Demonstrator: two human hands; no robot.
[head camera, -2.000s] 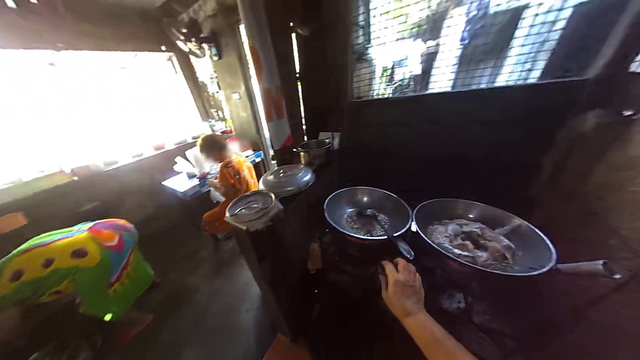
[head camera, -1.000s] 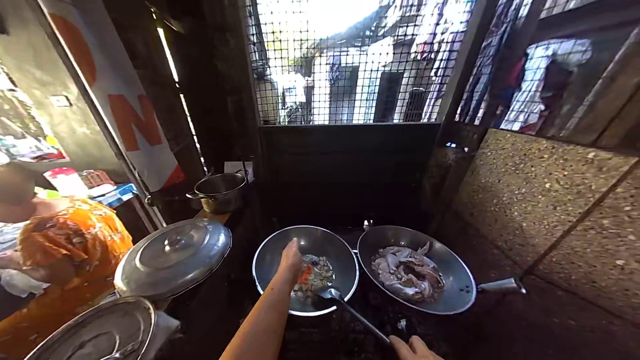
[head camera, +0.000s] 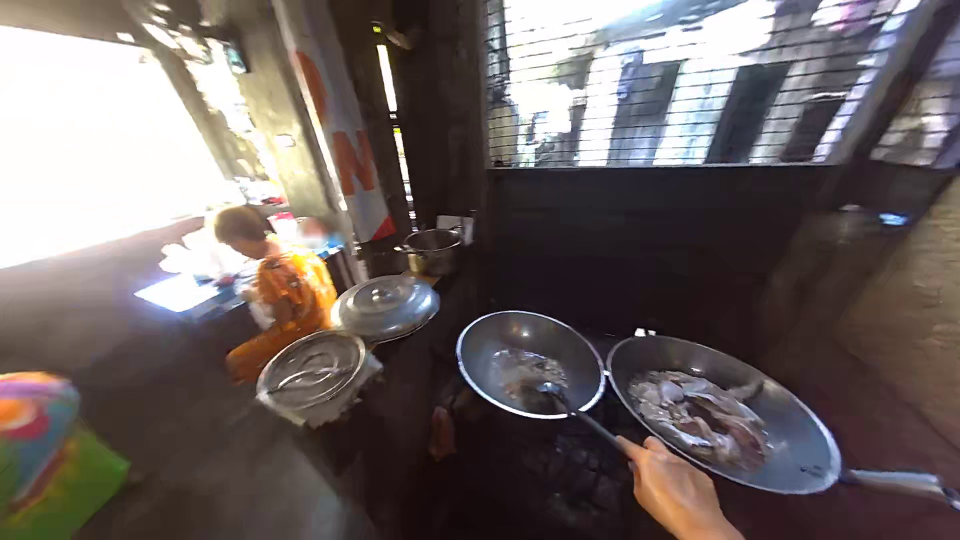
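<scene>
My right hand (head camera: 670, 484) grips the handle of a metal ladle (head camera: 596, 429), its head down in the food (head camera: 525, 373) inside the left wok (head camera: 480, 330). That food is in small pieces with some liquid. Touching or nearly touching it on the right is a larger wok (head camera: 806, 420) with a long handle, holding pale pieces that look like raw meat or fish (head camera: 709, 420). My left hand is out of view.
A domed metal lid (head camera: 385, 300) and a second round lid (head camera: 315, 371) lie left of the woks, with a metal pot (head camera: 431, 251) behind. A person in orange (head camera: 292, 289) sits beyond at left. Another person's colourful clothing (head camera: 45, 442) shows at the lower left edge.
My left hand, over the left wok one second ago, has left the view. My right hand still holds the ladle there. The view has swung left.
</scene>
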